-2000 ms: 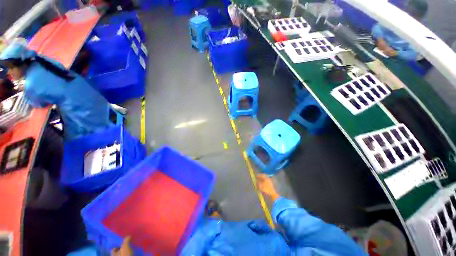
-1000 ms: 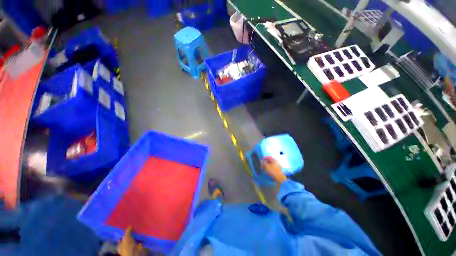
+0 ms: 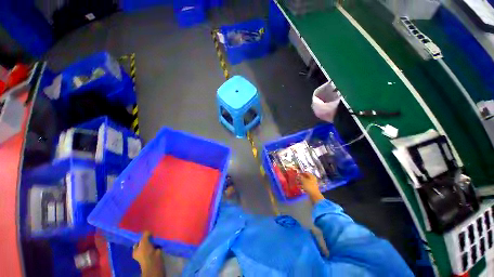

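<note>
A blue plastic bin [image 3: 116, 186] with a flat red bottom is held tilted at the lower left. My left hand [image 3: 147, 254] grips its near rim. My right hand [image 3: 310, 186] is stretched out over the near part of another blue bin [image 3: 346, 176] on the floor; nothing shows in it, and I cannot tell if it touches the contents. That bin holds clear bagged parts [image 3: 299, 157] and something red [image 3: 290, 183].
A blue stool [image 3: 237, 97] stands ahead on the yellow-black floor tape. Blue crates [image 3: 116, 140] with parts stand at left beside a red-topped table [image 3: 10, 216]. The green bench [image 3: 346, 65] runs along the right, with a black device [image 3: 447, 200], a white component tray [image 3: 471, 241] and a pinkish bin [image 3: 326, 103] beside it.
The view has moved forward along the aisle. The floor bin of bagged parts is now close, under my right hand, which was over a stool. My left hand still holds the red-bottomed bin.
</note>
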